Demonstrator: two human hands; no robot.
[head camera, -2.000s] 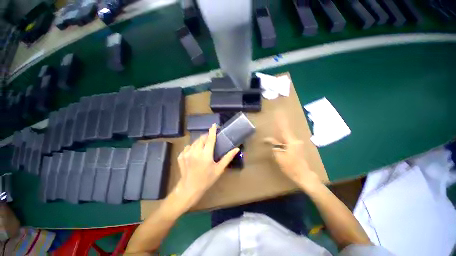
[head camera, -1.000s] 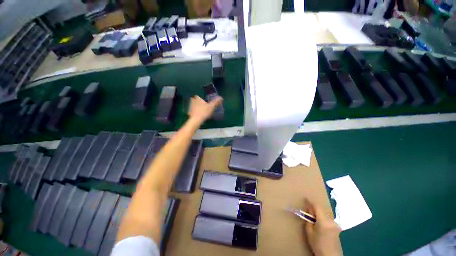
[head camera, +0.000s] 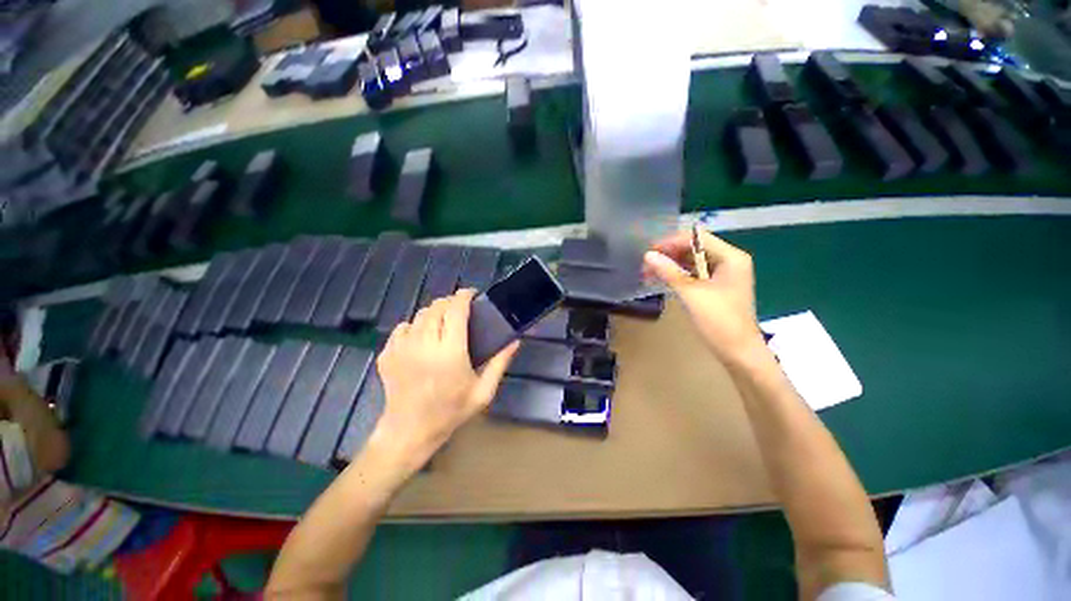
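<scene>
My left hand (head camera: 432, 364) holds a dark grey device unit (head camera: 493, 332), tilted, with its glossy black window (head camera: 525, 292) facing up. My right hand (head camera: 712, 288) is at the lower end of the whitish film strip (head camera: 634, 153), with a thin hand tool (head camera: 698, 251) between its fingers. Whether its fingertips also pinch film is too blurred to tell. Three units (head camera: 534, 400) lie stacked in a column on the tan cardboard (head camera: 669, 440), windows to the right. Two more units (head camera: 584, 282) lie behind them, partly hidden by the film.
Two long rows of grey units (head camera: 264, 393) stand at the left. A green conveyor (head camera: 317, 200) carries more units behind. A white paper piece (head camera: 813, 359) lies on the green surface at the right. Another person's arm (head camera: 35, 411) and a red stool (head camera: 206, 558) show at lower left.
My left hand has come back from the conveyor with a unit in it. My right hand has moved up from the cardboard to the film's lower end. The view has shifted.
</scene>
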